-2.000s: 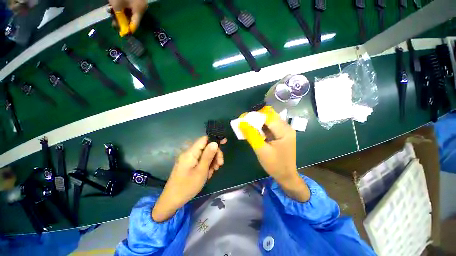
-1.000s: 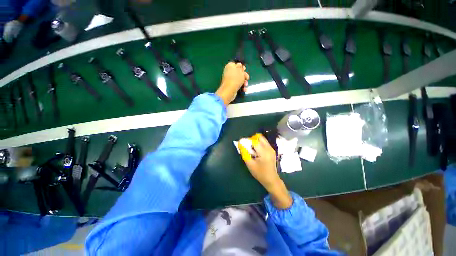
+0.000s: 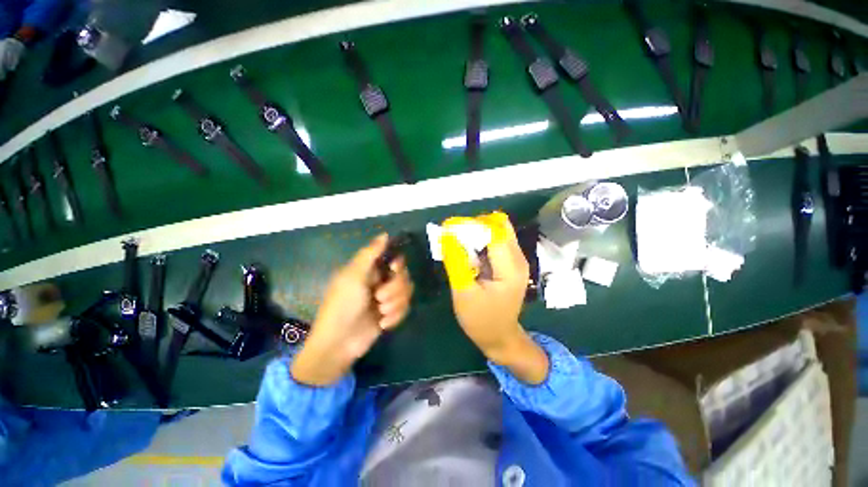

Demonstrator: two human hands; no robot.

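My left hand (image 3: 354, 309) is over the bench, its fingers closed on a dark watch (image 3: 392, 249) that is blurred and mostly hidden by the hand. My right hand (image 3: 487, 276), with yellow on the thumb and finger, holds a white wipe (image 3: 464, 235) just right of the watch. The wipe and the watch are apart. Wristwatches lie on the green belt (image 3: 419, 114), one with its dark case (image 3: 477, 74) straight ahead of my hands.
Right of my hands are loose white wipes (image 3: 565, 289), a silver dispenser (image 3: 582, 207) and a wipe pack (image 3: 671, 231). Watches are heaped at bench left (image 3: 95, 347). A cardboard box (image 3: 657, 390) with white trays (image 3: 776, 428) is low right. Another person's hand (image 3: 11, 55) shows far left.
My left hand has come back from the belt to the bench with a dark watch in it. A watch now lies where it reached. My right hand has risen slightly, still holding the wipe.
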